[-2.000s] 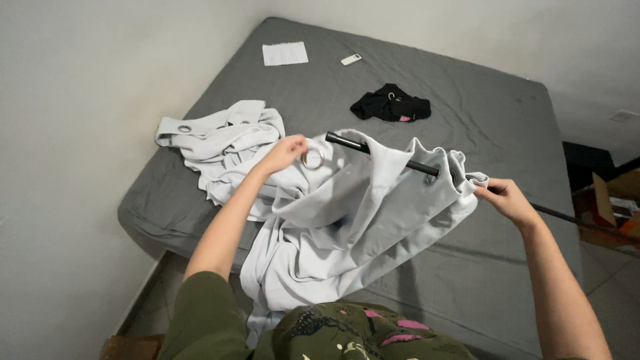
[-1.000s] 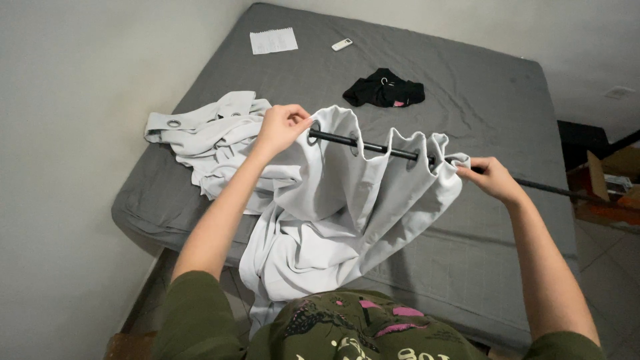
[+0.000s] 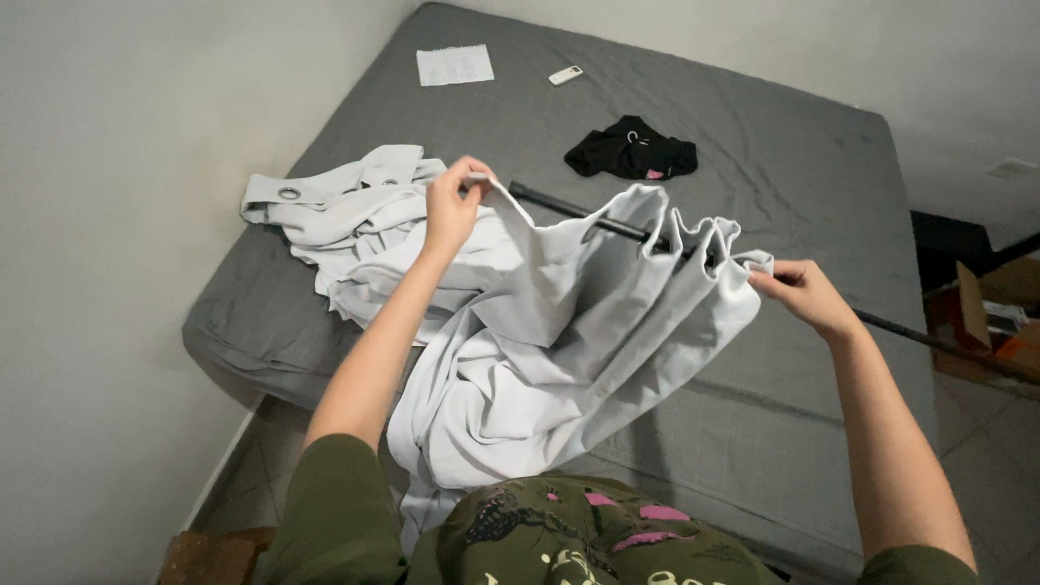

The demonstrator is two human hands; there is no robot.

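Observation:
My left hand (image 3: 457,203) pinches the top edge of a light grey grommet curtain (image 3: 520,398), just left of the bare end of a black curtain rod (image 3: 552,201). The rod passes through several of the curtain's openings, and the cloth is bunched in folds toward the right. My right hand (image 3: 800,294) grips the curtain's gathered edge at the right; whether it also holds the rod is hidden. Farther right the rod shows again beyond my wrist. A second heap of light grey cloth with metal grommets (image 3: 325,199) lies on the bed at the left.
The bed (image 3: 780,162) has a grey fitted sheet. On it lie a sheet of paper (image 3: 455,65) with writing, a white remote control (image 3: 565,75) and a black garment (image 3: 632,150). An open cardboard box (image 3: 971,309) stands on the floor at the right, walls behind and left.
One second ago my left hand was at the rod's end, with the curtain's edge around it. Now the hand holds the edge off to the left, and more of the rod's end is bare.

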